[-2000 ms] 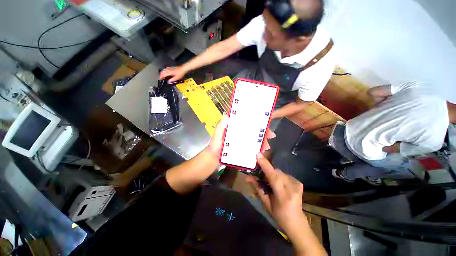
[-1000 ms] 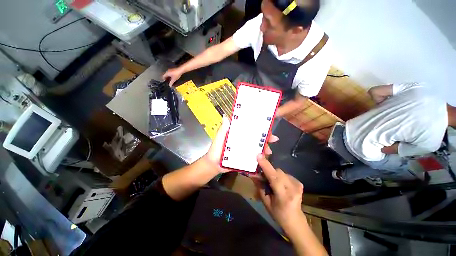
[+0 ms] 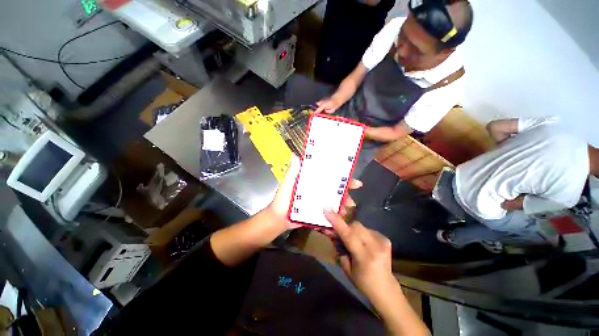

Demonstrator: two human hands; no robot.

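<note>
A red-edged smartphone [image 3: 326, 172] with a lit white screen is upright in my left hand [image 3: 285, 197], which grips it from its left side, fingertips showing at the right edge. My right hand [image 3: 365, 248] has its index finger at the lower part of the screen and holds nothing that I can see. Behind the phone a yellow template [image 3: 265, 139] with dark strips in its slots lies on the grey metal table [image 3: 178, 134]; the phone hides part of it. A black bundle of straps in clear plastic [image 3: 219, 147] with a white label lies beside it.
A person in an apron [image 3: 394, 85] sits across the table, hands near the template. Another person in a white shirt [image 3: 523, 174] is at the right. A control panel [image 3: 46, 167] stands at the left. Cardboard boxes [image 3: 172, 92] are on the floor.
The person across the table has drawn an arm back from the black bundle to the template and leaned to the right. My right index finger has moved slightly left onto the screen.
</note>
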